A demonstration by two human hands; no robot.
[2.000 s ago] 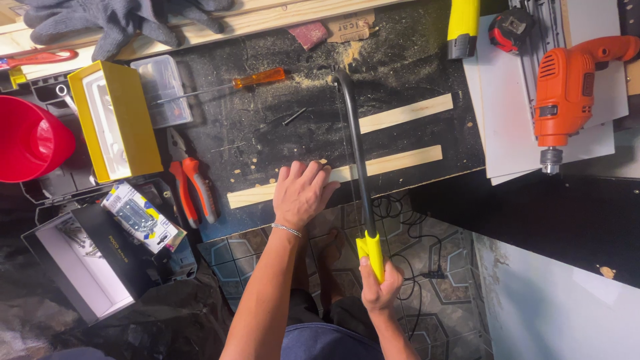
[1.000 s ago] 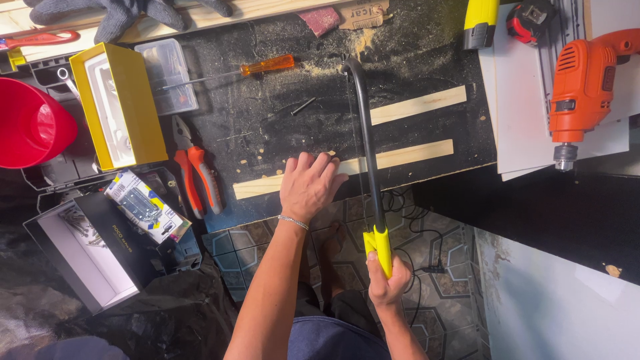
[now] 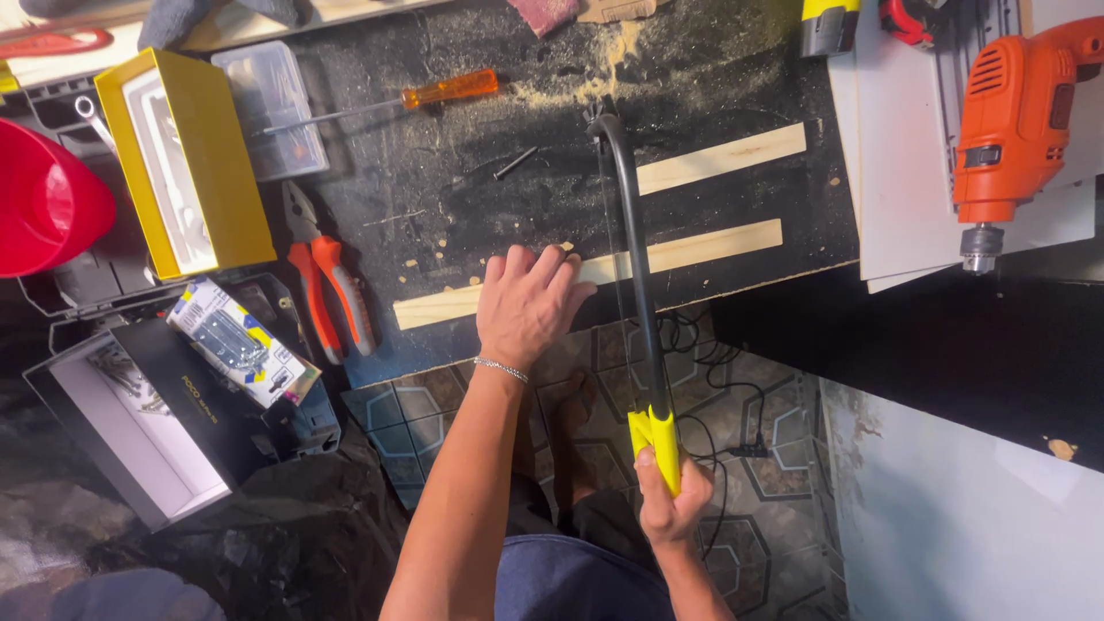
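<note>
My left hand point(image 3: 528, 302) presses flat on a pale wooden strip point(image 3: 716, 248) near the front edge of the black tabletop point(image 3: 414, 198). The yellow handle of a hacksaw point(image 3: 636, 241) is in my right hand point(image 3: 673, 500), below the table's edge. The saw's black frame reaches up over the strip, just right of my left hand, with the thin blade on its left side. Whether the blade touches the wood cannot be told. A second wooden strip point(image 3: 724, 159) lies farther back, its left end by the saw frame.
Left of the strips lie combination pliers point(image 3: 326, 276), a screwdriver point(image 3: 448, 89), a dark nail or screw point(image 3: 516, 163), a yellow box point(image 3: 185, 164) and a red bucket point(image 3: 52, 198). An orange drill point(image 3: 1013, 129) rests on white panels point(image 3: 897, 198) at right. Sawdust point(image 3: 604, 82) lies at the back.
My left hand stays on the front strip and my right hand still holds the hacksaw. The view has shifted slightly; nothing else has plainly changed.
</note>
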